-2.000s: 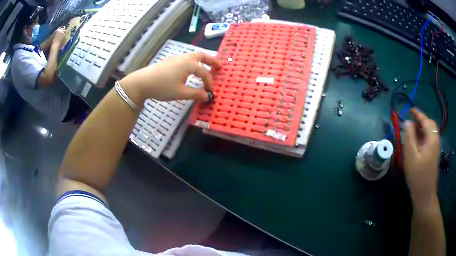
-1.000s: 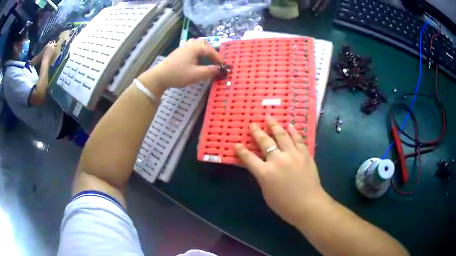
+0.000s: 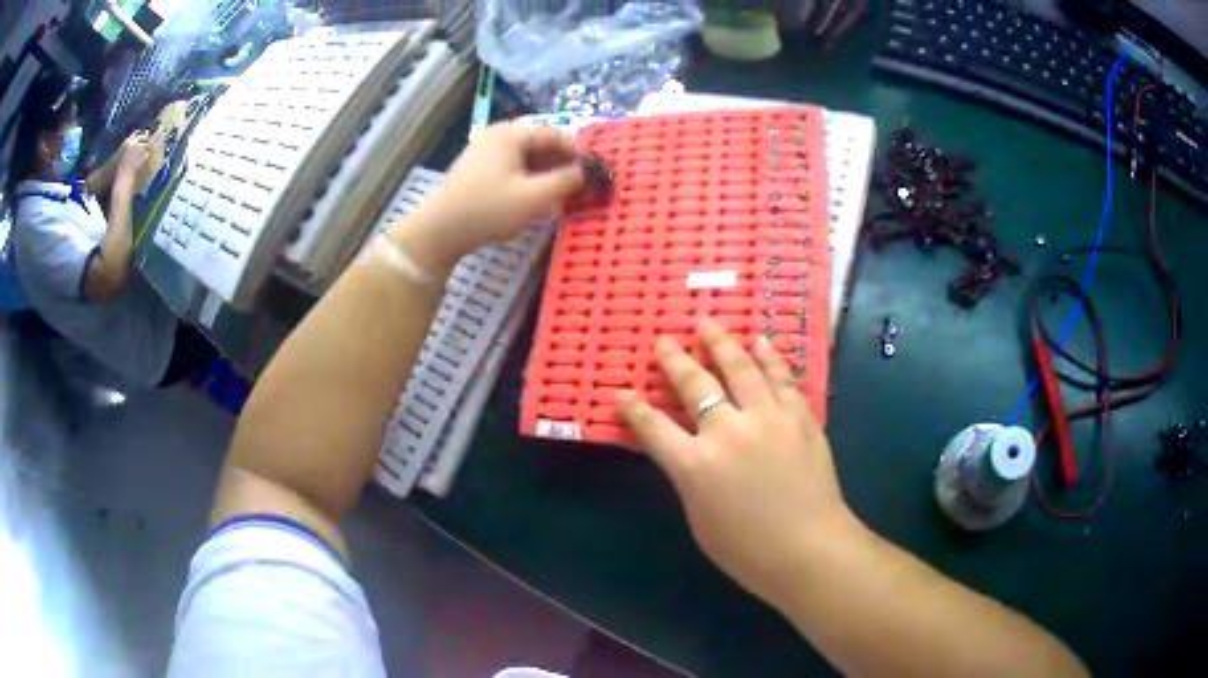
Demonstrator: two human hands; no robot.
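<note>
The red component tray (image 3: 662, 305) lies on white trays in front of me. My left hand (image 3: 530, 179) is over its upper left edge, thumb and fingers pinching a small dark component (image 3: 596, 176). My right hand (image 3: 742, 450) lies flat with fingers spread on the tray's lower right part and holds nothing. Tiny parts sit in slots along the tray's right side. The round metal marker seen earlier on the tray is not visible now.
A silver-grey fixture (image 3: 984, 474) stands at right beside the red probe (image 3: 1056, 411) with coiled leads. Dark components (image 3: 943, 219) lie beyond it, near a keyboard (image 3: 1047, 86). White trays (image 3: 272, 146), a clear bag (image 3: 583, 47) and another person (image 3: 80, 252) are at left and back.
My right hand has moved from beside the fixture onto the red tray. My left hand has moved up the tray's left edge with the dark component. The tray has turned slightly.
</note>
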